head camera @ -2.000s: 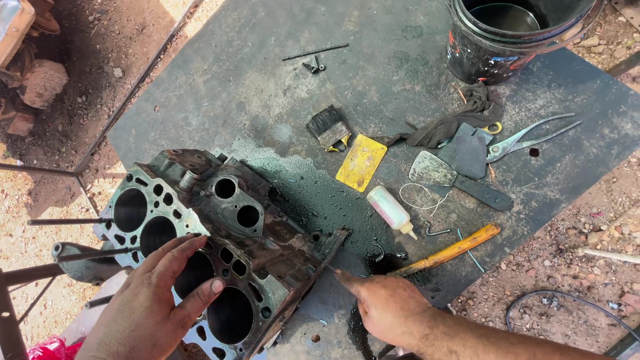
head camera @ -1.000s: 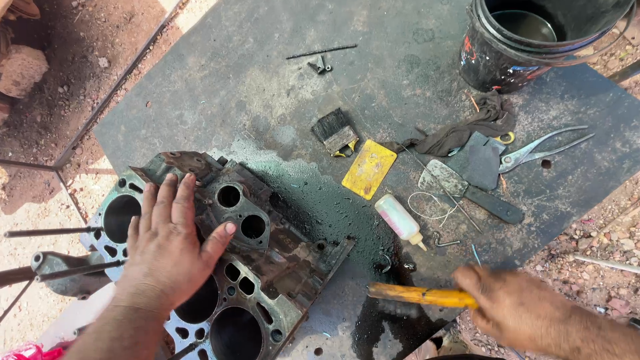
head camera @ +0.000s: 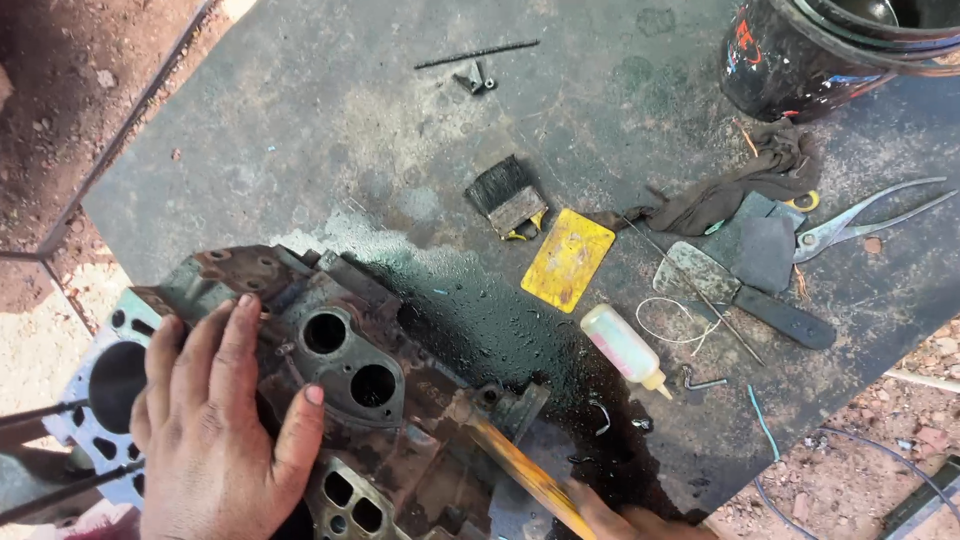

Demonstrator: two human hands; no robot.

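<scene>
My left hand [head camera: 217, 427] lies flat with fingers spread on a rusty cylinder head [head camera: 420, 360], left of its two round ports. Beneath and to the left shows the machined face of an engine block [head camera: 90, 427] with a large cylinder bore. At the bottom, my right hand [head camera: 622, 517] is closed around the yellow wooden handle [head camera: 525, 472] of a tool whose far end meets the side of the casting near a protruding bracket. The tool's working end is blurred against the metal. Part of my right hand is cut off by the frame's edge.
On the dark metal table [head camera: 315, 135] lie a paintbrush [head camera: 507, 195], a yellow plastic card [head camera: 568, 259], a glue bottle [head camera: 622, 345], a scraper [head camera: 742, 296], a rag [head camera: 742, 187], pliers [head camera: 862, 225] and a hex key [head camera: 705, 381]. A black bucket [head camera: 795, 67] stands at the top right. Dark liquid surrounds the casting.
My right hand picked up the yellow-handled tool from the table and has brought it to the casting. My left hand moved up onto the casting. The view has moved closer.
</scene>
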